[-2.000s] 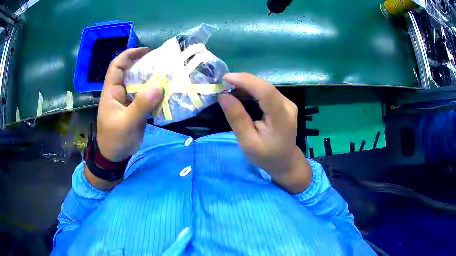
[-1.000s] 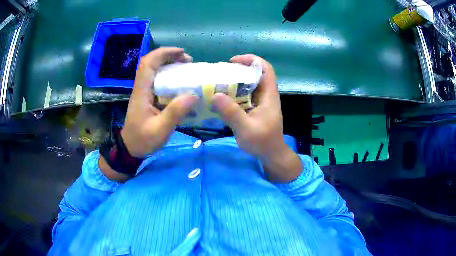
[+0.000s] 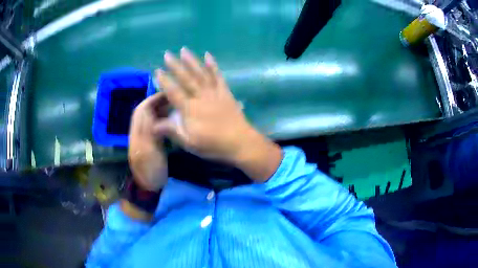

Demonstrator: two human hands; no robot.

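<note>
My right hand [image 3: 209, 118] is blurred and lies across my left hand, its fingers spread and pointing up and left. My left hand [image 3: 149, 141] is partly behind it, fingers bent, right of the blue bin. A small whitish patch [image 3: 178, 124] shows between the hands; I cannot tell if it is the taped plastic bundle, which is otherwise not visible. What lies under my right palm is hidden. The open blue bin [image 3: 98, 118] stands on the bench with a dark heap inside.
The green bench mat [image 3: 251, 31] lies ahead. A black electric screwdriver [image 3: 310, 29] points down at the top. A yellow can with white cap [image 3: 419, 29] is at the upper right. Pale tape strips [image 3: 89, 152] are on the left bench edge. A green board [image 3: 372, 162] is low on the right.
Both hands held the whitish taped bundle before; now my right hand has moved left over my left hand and the bundle is no longer clearly seen. The view has shifted, showing the bin lower.
</note>
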